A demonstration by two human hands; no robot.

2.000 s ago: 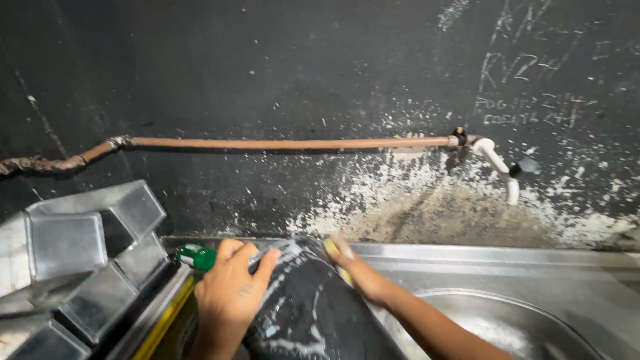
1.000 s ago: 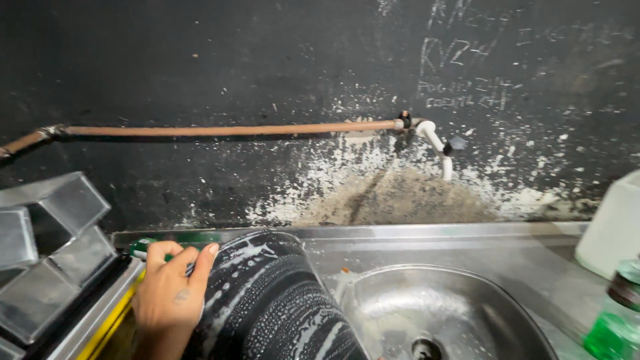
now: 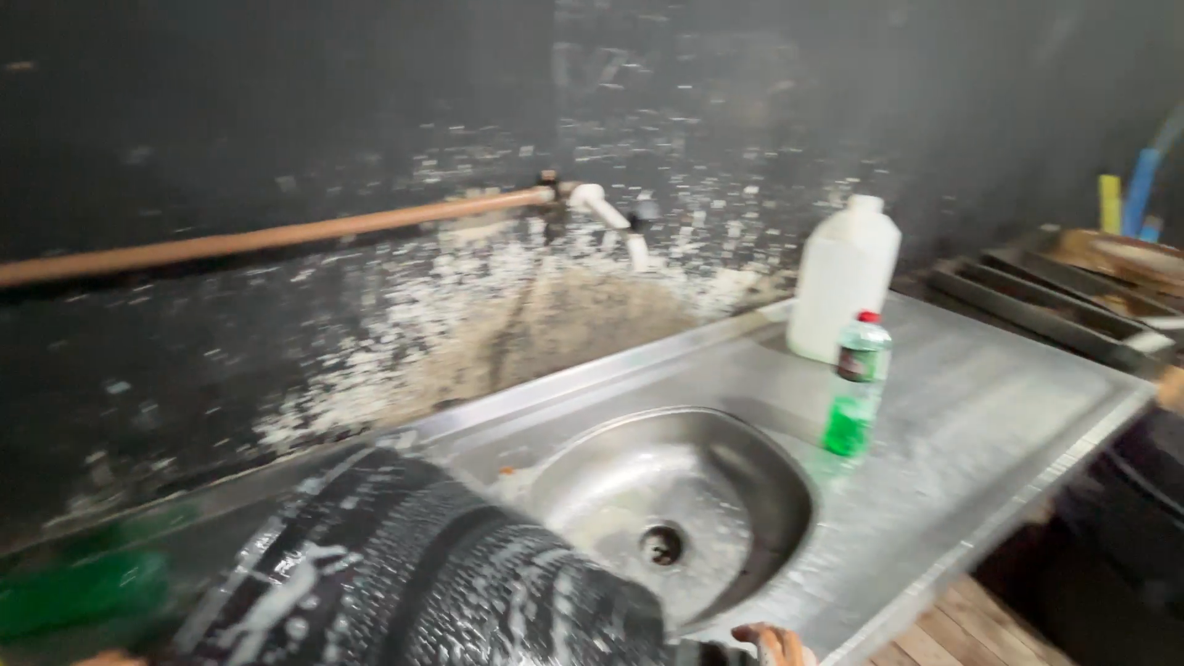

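Note:
A large black object [image 3: 444,573], perhaps a plastic container, lies at the lower left, beside the sink bowl. White suds streak its ridged surface. At the bottom edge only the fingers of my right hand [image 3: 775,643] show, by a small dark part at the object's right end; their grip is unclear. A sliver of my left hand [image 3: 111,659] shows at the bottom left corner, and what it touches is hidden. Near it is a blurred green object [image 3: 83,592]. The steel sink bowl [image 3: 666,425] has an open drain.
On the steel counter [image 3: 980,407] stand a white plastic jug [image 3: 846,277] and a bottle of green liquid [image 3: 856,388] with a red cap. A copper-coloured pipe [image 3: 351,227] with a white outlet [image 3: 601,205] runs along the dark wall. Dark metal trays [image 3: 1045,305] sit at far right.
My left hand, earlier on the black object's left side, has dropped mostly out of view. The right hand, unseen one second ago, shows at the bottom. The view has swung right.

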